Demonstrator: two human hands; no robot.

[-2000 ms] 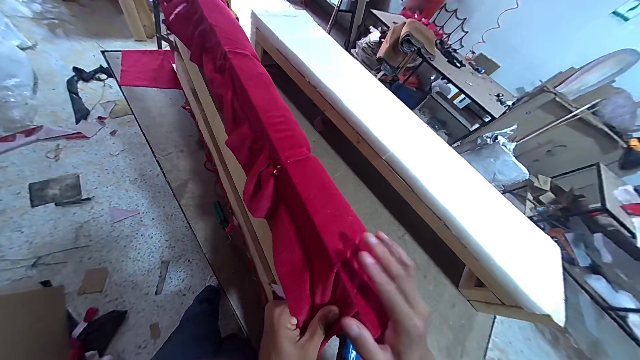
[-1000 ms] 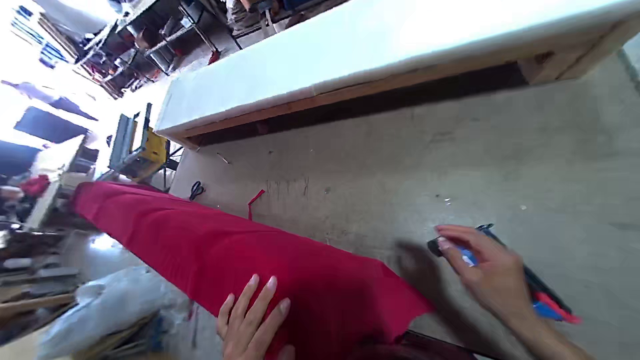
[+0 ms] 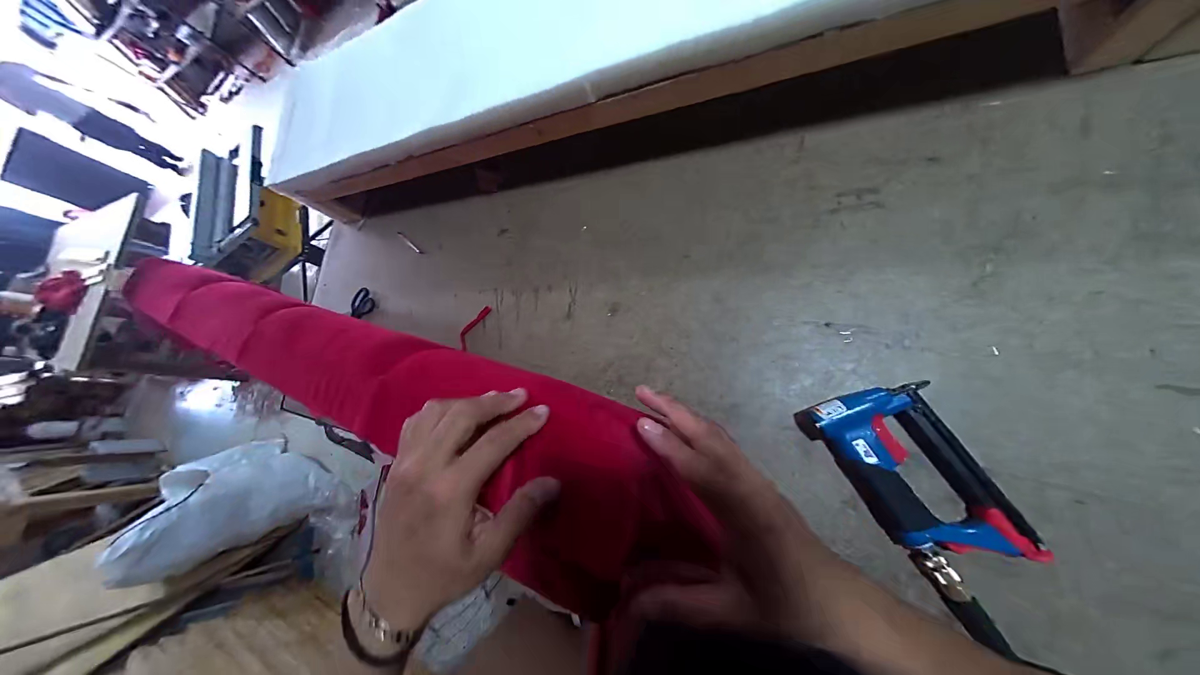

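A long padded piece covered in red fabric (image 3: 356, 366) runs from the far left toward me. My left hand (image 3: 450, 487) lies on its near part with fingers spread over the cloth. At the near end, my right hand (image 3: 722, 487) rests along the far edge, its fingertips on the fabric; its lower part is in shadow and hard to make out. A blue and black pneumatic staple gun (image 3: 872, 459) lies on the table to the right, joined to an air hose (image 3: 980, 628), and neither hand touches it.
Across the grey tabletop (image 3: 712, 281) stands a wooden frame (image 3: 581, 122) topped with white padding (image 3: 487, 66). Scissors (image 3: 362, 302) and a red fabric strip (image 3: 475, 323) lie beyond the red piece. Lower left are a stuffed plastic bag (image 3: 225, 506) and wood boards (image 3: 84, 600).
My right hand has let go of the staple gun, which it was touching a second ago, and has moved left onto the red fabric. The view swung round strongly after the first frame.
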